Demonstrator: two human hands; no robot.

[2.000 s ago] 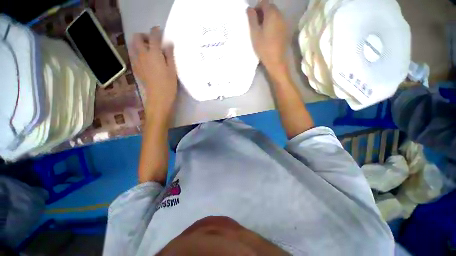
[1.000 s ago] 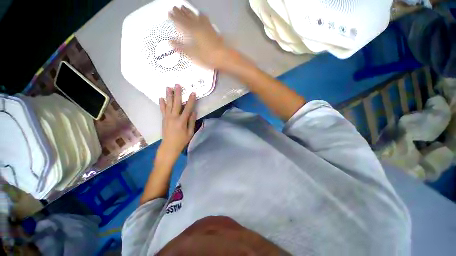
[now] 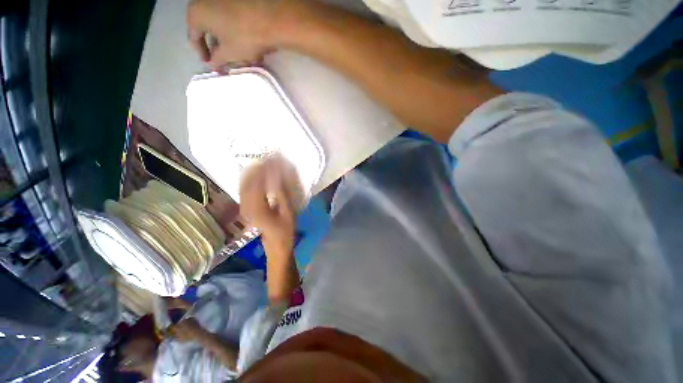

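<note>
The white housing unit lies on the light board, tilted in the view. Its face is overexposed with a faint printed centre, and a pale lilac edge shows along its right side. My right hand is at its far edge, fingers curled down against the rim. My left hand is blurred, over the near part of the printed face and the near rim; its fingertips cannot be made out.
A stack of housing parts stands at left beside a smartphone on patterned covering. A stack of top covers is cut off at upper right. A dark green strip runs beyond the board. Another person is at lower left.
The view has swung left. My right hand has moved from the middle of the printed face to the far edge. My left hand has moved onto the near part of the unit.
</note>
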